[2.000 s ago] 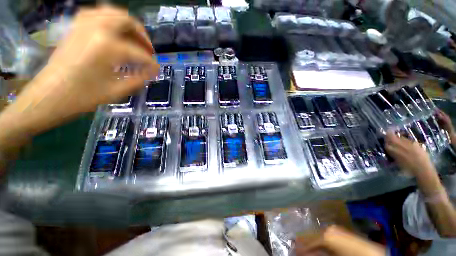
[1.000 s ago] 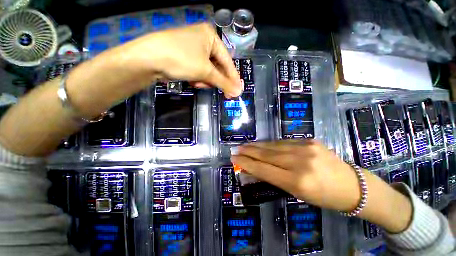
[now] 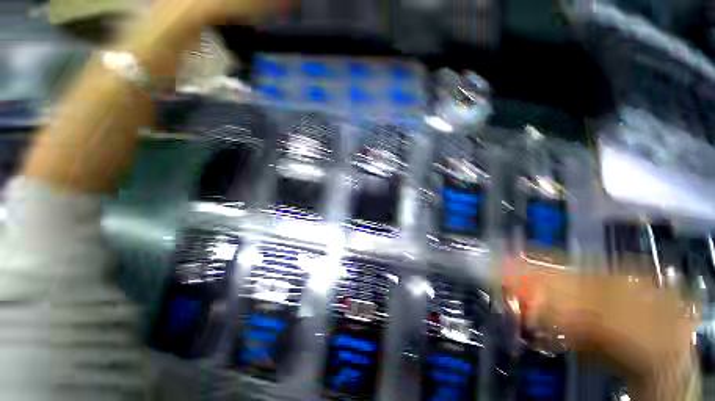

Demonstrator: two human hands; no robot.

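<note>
The view is strongly blurred. The clear blister tray holds two rows of keypad phones. In the upper row, the two right phones show blue print on their screens and the others look dark. Lower-row phones show blue print. My left hand is blurred at the top edge, partly cut off, beyond the tray; its fingertips are unclear. My right hand is over the tray's right side, with an orange blur at its fingers; what it holds cannot be made out.
A film sheet with blue prints lies behind the tray, beside a small bottle. A white board is at the back right. A second tray's dark phones show at the right. Green mat shows at the left.
My left hand has left the upper-row phone and moved up and left to the picture's top. My right hand appears farther right. The view has shifted and blurred. The second-from-right upper phone keeps its blue print.
</note>
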